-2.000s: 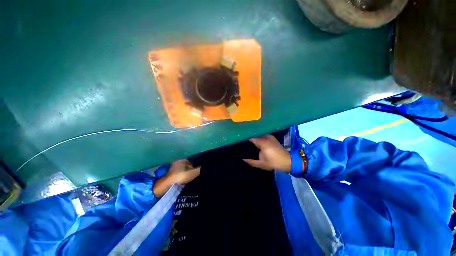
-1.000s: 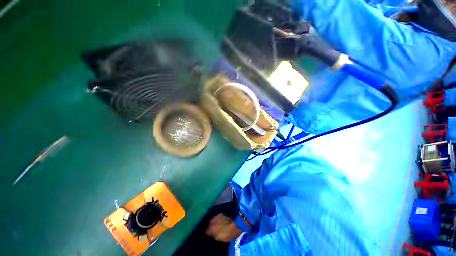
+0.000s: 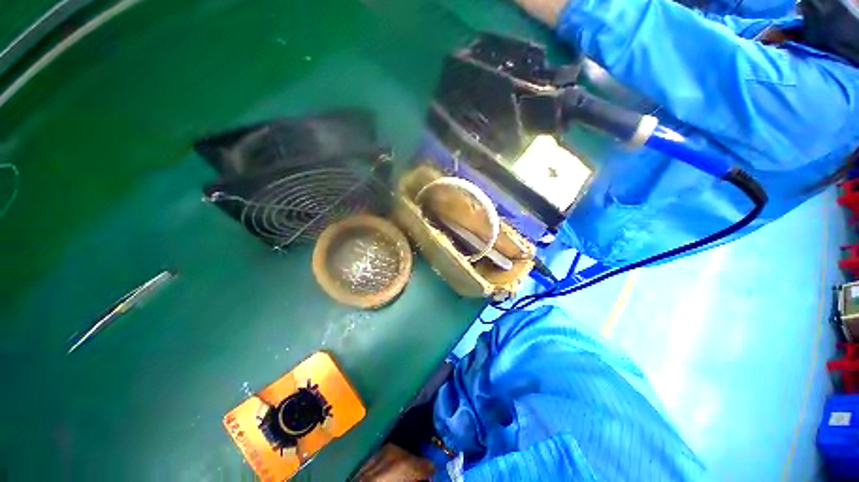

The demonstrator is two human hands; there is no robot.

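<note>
The orange fixture (image 3: 340, 396) lies flat on the green mat at the lower left of the head view, with its black round holder (image 3: 299, 412) in the centre. Whether a workpiece sits in the holder I cannot tell. My right hand (image 3: 396, 465) is at the bottom edge, below the bench edge and right of the fixture, partly cut off; its fingers are unclear. My left hand is out of the picture. Tweezers (image 3: 121, 309) lie on the mat at the left.
The tan cleaner pot (image 3: 323, 269) holds shiny shavings. Beside it stand the iron holder box (image 3: 450, 267), the black fan (image 3: 292, 193) and the soldering station (image 3: 471, 104). A blue-handled iron (image 3: 688, 151) with a black cord is at the upper right. A neighbour's blue sleeve (image 3: 650, 56) reaches in.
The view has swung to the right, bringing in the pot, fan, station and neighbour. My left hand has left the picture; my right hand now shows only at the bottom edge.
</note>
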